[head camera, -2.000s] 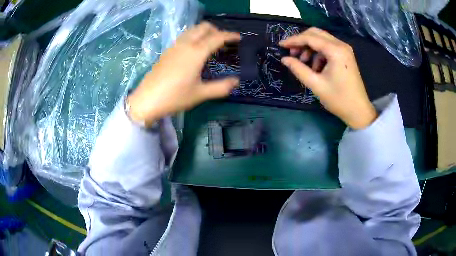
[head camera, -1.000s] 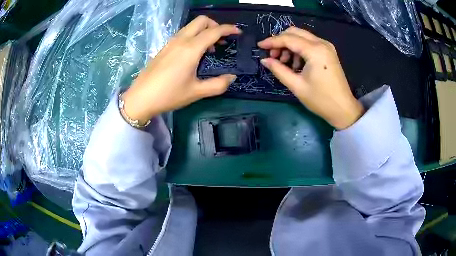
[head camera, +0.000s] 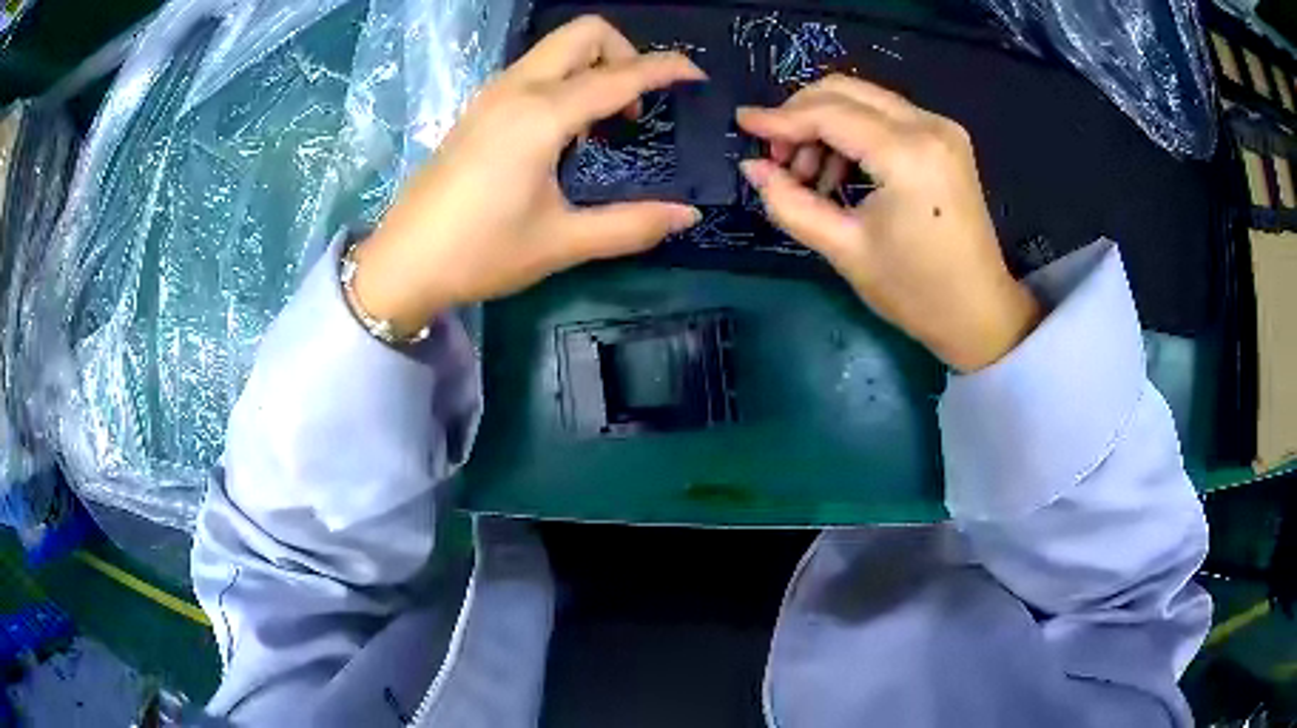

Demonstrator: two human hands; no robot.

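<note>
My left hand (head camera: 526,185) holds a black plastic frame (head camera: 707,142) by its edges between thumb and fingers, over the black mat. The frame is hard to tell from the dark mat. My right hand (head camera: 896,199) is at the frame's right side, its thumb and index fingertips close together; whether they hold a small piece cannot be seen. Thin silvery pins (head camera: 797,46) lie scattered on the black mat (head camera: 1081,171) behind and below the hands. Another black square frame (head camera: 647,373) lies on the green bench nearer my body.
A large clear plastic bag (head camera: 214,256) spreads open at left. A second clear bag (head camera: 1124,64) lies beyond the mat at upper right. Cardboard (head camera: 1276,327) with black frames is at far right. The green bench's front edge (head camera: 711,525) runs before my body.
My right hand has moved left to the frame's side since the oldest frame. My left hand still holds the frame. The view has shifted slightly.
</note>
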